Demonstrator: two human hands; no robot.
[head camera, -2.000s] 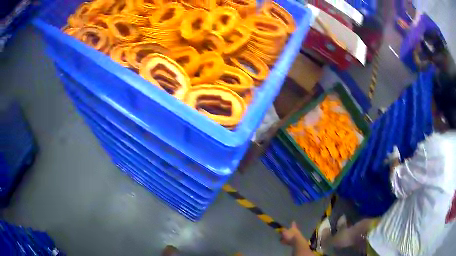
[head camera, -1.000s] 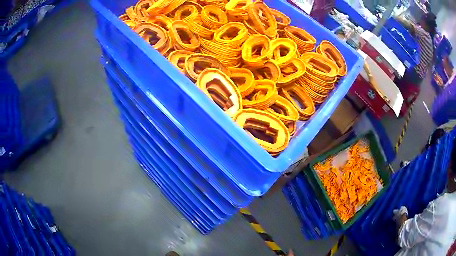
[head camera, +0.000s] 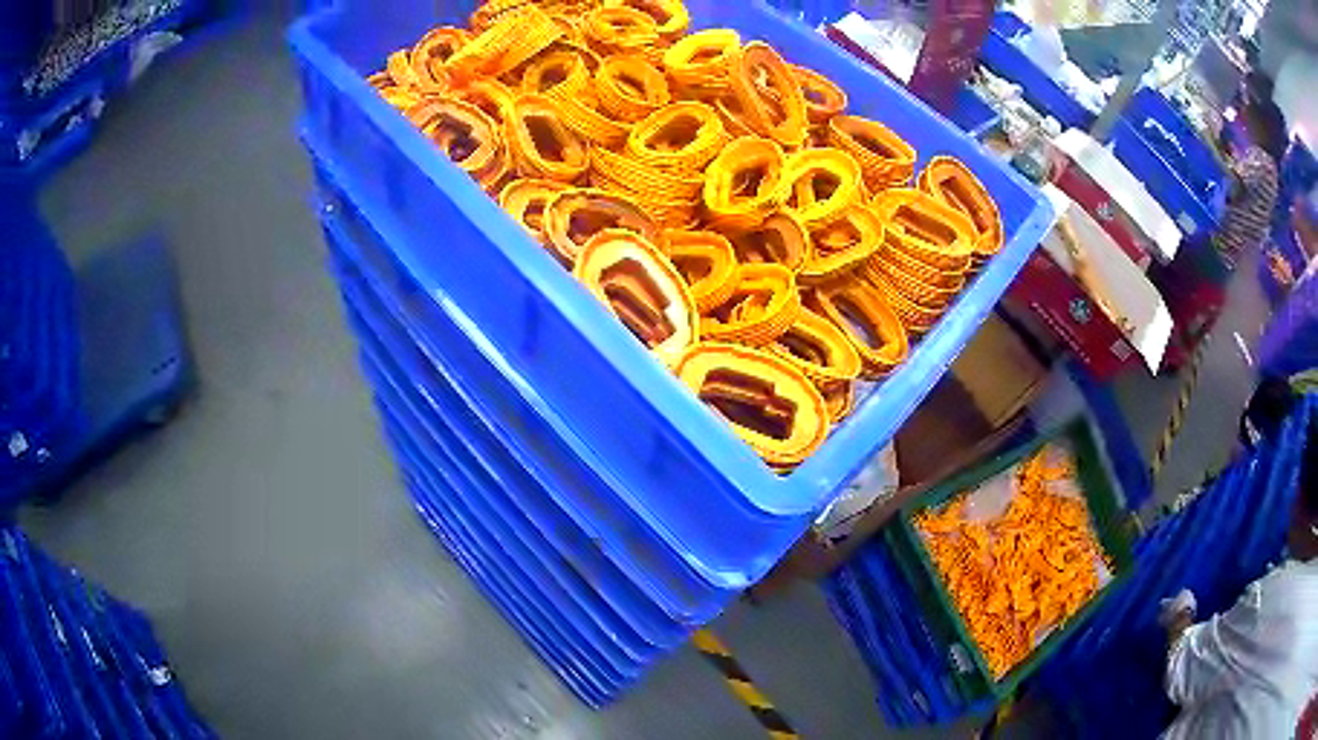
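Note:
A blue crate (head camera: 578, 369) full of heaped orange ring parts (head camera: 679, 130) tops a tall stack of blue crates right in front of me. The rings are open ovals, many nested in short piles, with two larger ones at the near corner. Neither my left hand nor my right hand is in view.
A green-rimmed crate (head camera: 911, 557) of small orange parts stands on blue crates at the right. A person in white (head camera: 1250, 651) is at the right edge. Red-and-white boxes (head camera: 1077, 289) lie beyond. More blue crates (head camera: 87, 651) stand at the left; yellow-black tape (head camera: 740, 687) marks the grey floor.
The view has shifted, so the crate stack now sits further right than two seconds ago. The hand seen earlier at the bottom edge is out of the picture.

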